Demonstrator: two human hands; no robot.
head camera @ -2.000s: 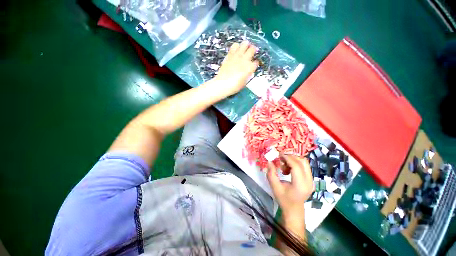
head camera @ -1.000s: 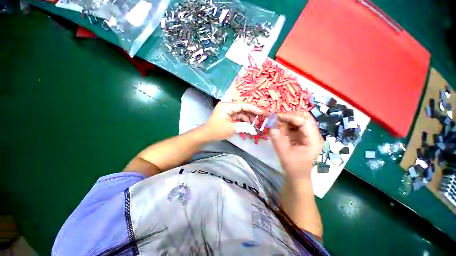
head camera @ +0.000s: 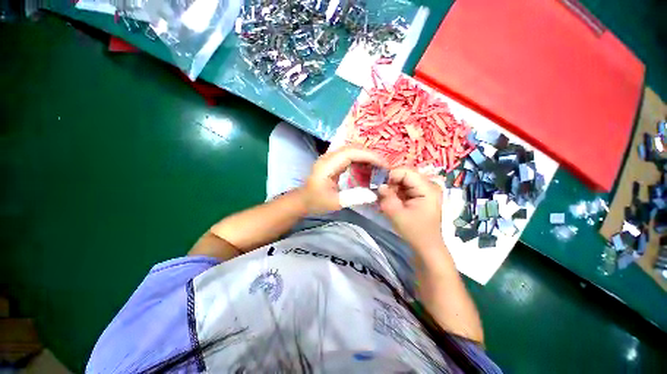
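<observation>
My left hand (head camera: 333,179) and my right hand (head camera: 415,204) meet over the near edge of the white board (head camera: 475,263). Their fingertips pinch a tiny greyish piece (head camera: 379,177), mostly hidden by the fingers. A white wrap or cot (head camera: 357,197) covers the tip of my left thumb. The pile of red strips (head camera: 409,131) lies on the board just beyond my hands. Dark square pads (head camera: 505,172) lie to its right. Small metal parts (head camera: 292,36) are heaped on clear plastic at the upper left.
A large red tray (head camera: 541,80) lies beyond the board. Brown cardboard (head camera: 622,208) with more dark squares is at the far right. Small clear plastic bits (head camera: 585,210) lie between board and cardboard. A clear plastic bag (head camera: 194,36) is at upper left. A white card (head camera: 358,64) lies beside the metal heap.
My left hand has left the metal heap and come to my right hand over the board. Their fingertips have since drawn together around the small piece. The view has shifted.
</observation>
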